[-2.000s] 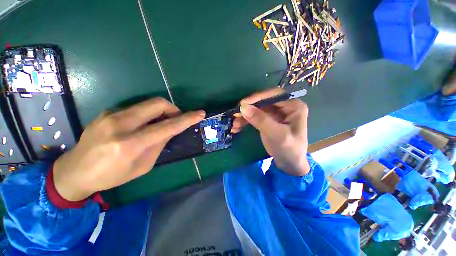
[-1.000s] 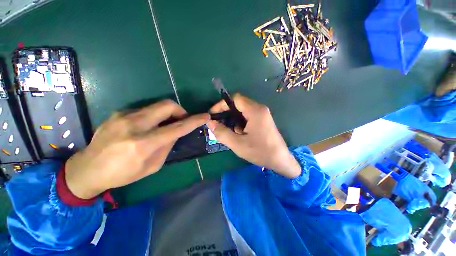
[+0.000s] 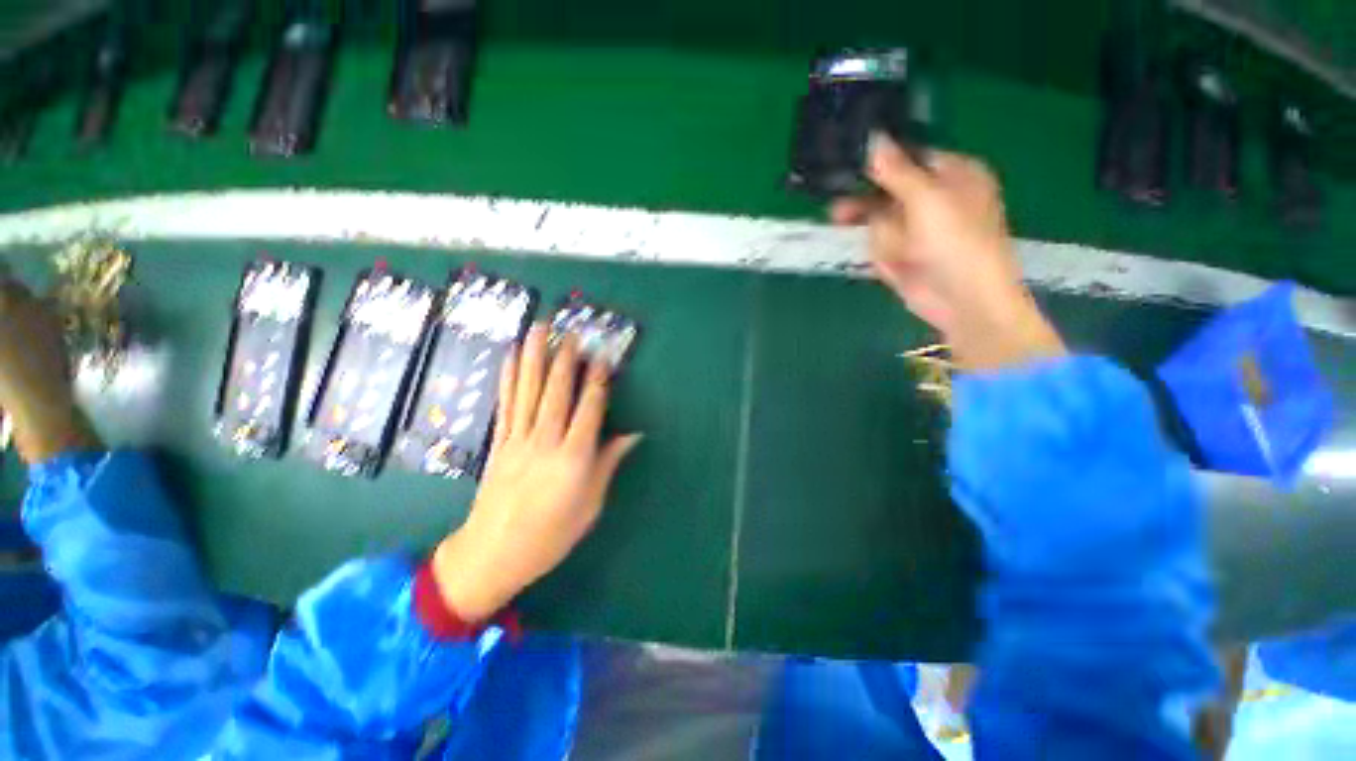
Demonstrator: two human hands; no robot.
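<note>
My right hand [image 3: 944, 245] holds a dark phone body [image 3: 851, 131] by its near end, over the green conveyor; both are motion-blurred. No stick tool can be made out in it. My left hand [image 3: 543, 468] lies flat over another open phone body [image 3: 598, 330], fingers spread and thumb out to the right. Only that phone's board end shows past the fingertips. Three more open phones [image 3: 268, 357] lie in a row to its left, board ends towards the conveyor. The flex-part pile [image 3: 934, 372] is mostly hidden behind my right forearm.
The conveyor's worn white edge [image 3: 669, 235] crosses beyond the bench. Several dark phones [image 3: 434, 67] lie on the belt at left and right. A blue bin [image 3: 1257, 387] with a few strips stands at right. Another person's hand [image 3: 33, 372] is at far left by a second pile [image 3: 92, 290].
The view has shifted to show the conveyor. My hands have moved apart. My right hand now reaches out over the belt with a phone; my left has moved to the phone row.
</note>
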